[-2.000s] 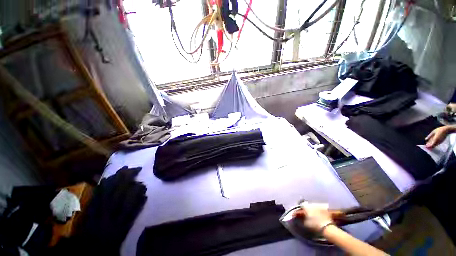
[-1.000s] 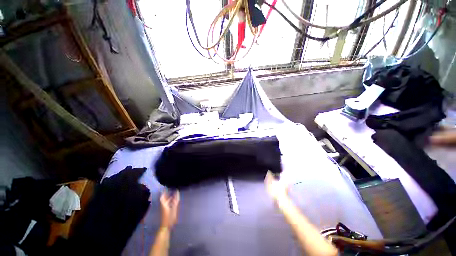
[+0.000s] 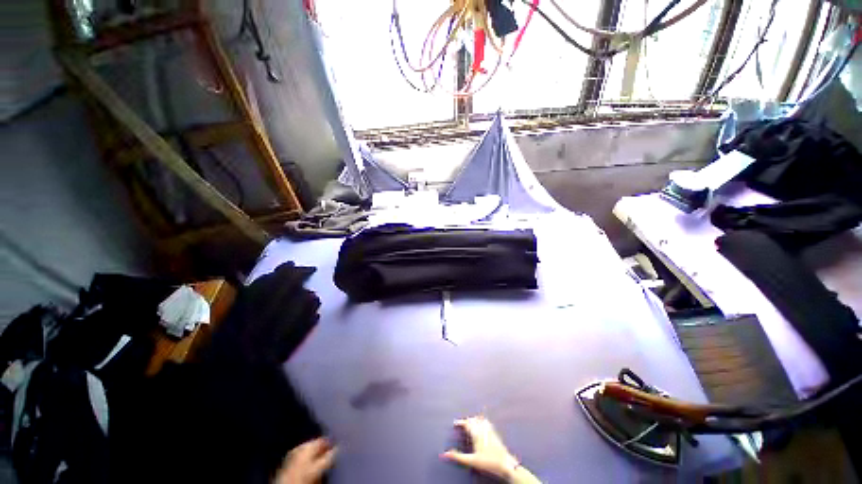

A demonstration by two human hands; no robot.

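The steam iron [image 3: 629, 421] stands on the lilac table cover [image 3: 529, 354] at the lower right, no hand on it. A thick pressed stack of black pieces [image 3: 439, 264] lies at the far middle. A loose unpressed black pile [image 3: 274, 307] hangs over the left table edge. My left hand [image 3: 307, 461] is at the bottom edge beside the black cloth; whether its fingers hold any is unclear. My right hand [image 3: 484, 447] is empty, fingers apart, low over the cover. Both hands are partly cut off by the frame.
A thin marking strip [image 3: 447, 317] lies before the stack, white pieces [image 3: 430, 207] and grey cloth [image 3: 331, 217] behind it. The iron rest [image 3: 732, 354] is at the right table edge, with the dark hose [image 3: 784, 414] running right. Another table [image 3: 676, 236] holds black garments.
The black piece that lay before me is gone from there. My right hand let go of the iron. Both hands were at the stack and have drawn back towards me.
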